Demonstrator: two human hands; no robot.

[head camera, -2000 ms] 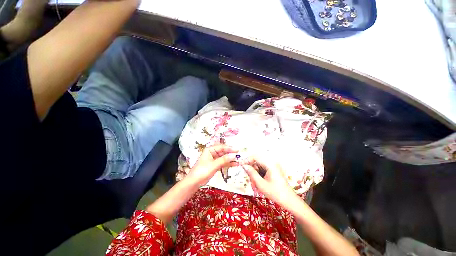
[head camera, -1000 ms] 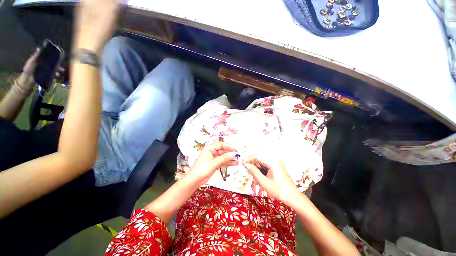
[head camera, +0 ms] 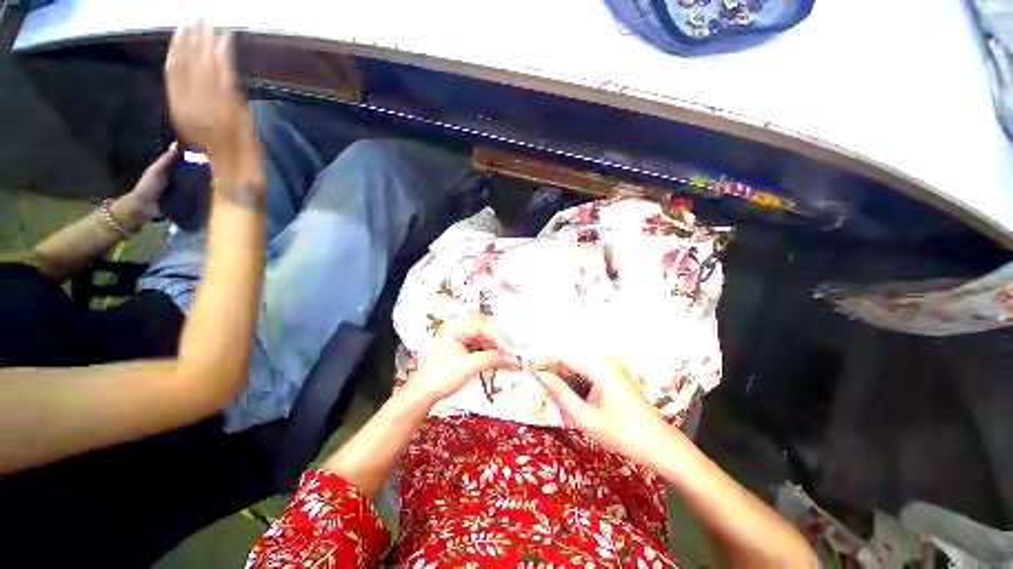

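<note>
The off-white floral garment piece (head camera: pixel 650 267) lies bunched on my lap, over my red printed clothing. My left hand (head camera: pixel 461 358) and my right hand (head camera: pixel 589 391) meet over its near part, fingertips almost touching. The left thumb and fingers pinch at the cloth. The right fingers are bent in a pinch beside them. What lies between the fingertips is too small and blurred to tell. No needle or thread can be made out.
The white table (head camera: pixel 500 56) runs across the top. A dark-blue tray (head camera: pixel 794 25) with small metal pieces is cut off by the top edge. A person in black and blue jeans sits at left, a dark phone in one hand. Floral cloth (head camera: pixel 944 306) hangs at right.
The view has shifted, so the tray sits higher. The dark dot at my fingertips no longer shows. The neighbour's arm has come off the table area and now shows a raised hand. My hands stay nearly still.
</note>
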